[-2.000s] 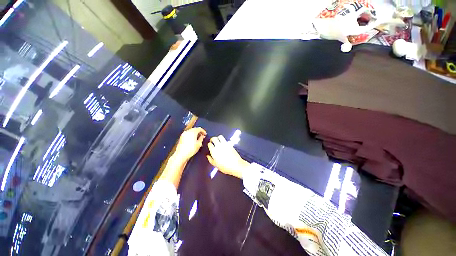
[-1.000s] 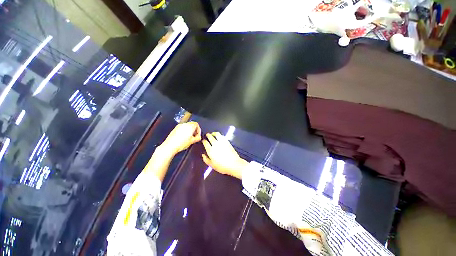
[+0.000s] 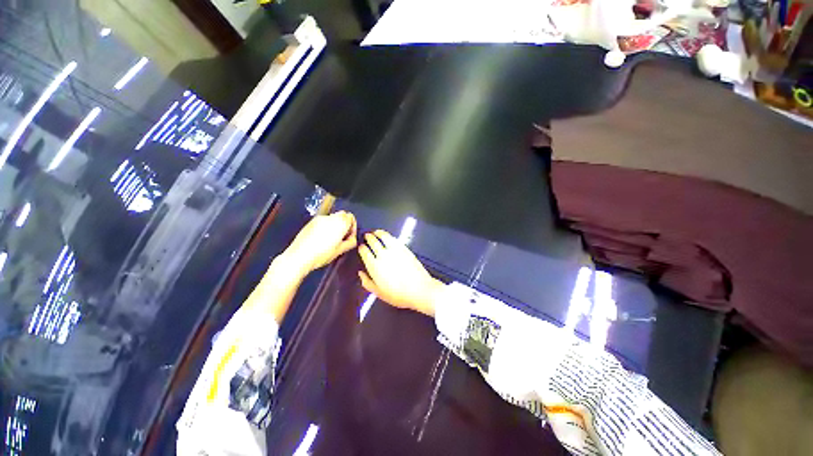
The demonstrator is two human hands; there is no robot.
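Observation:
A dark maroon cut panel (image 3: 383, 374) lies over the bluish clear template sheet (image 3: 535, 280), with thin dark outlines showing beside it. My left hand (image 3: 325, 240) pinches the panel's far edge with its fingertips, near the short visible end of the amber strip (image 3: 327, 205). My right hand (image 3: 394, 272) rests on the panel just right of the left hand, fingers slightly bent and apart, tips close to the same edge. The glossy clear cover sheet (image 3: 107, 249) stands raised on the left, with bright lamp reflections. A dark reddish slot line (image 3: 218, 303) runs left of my left forearm.
A pale rail (image 3: 281, 76) lies at the far left edge of the black table (image 3: 428, 134). Stacked maroon panels with a brown-taupe top piece (image 3: 686, 142) lie at the right. A white worktable (image 3: 463, 22) with plastic bags is behind. A round tan stool (image 3: 767, 401) is at lower right.
My left hand and forearm have shifted left, off the amber strip, and the forearm lies more slanted. The right hand has moved only slightly. The whole view has shifted a little.

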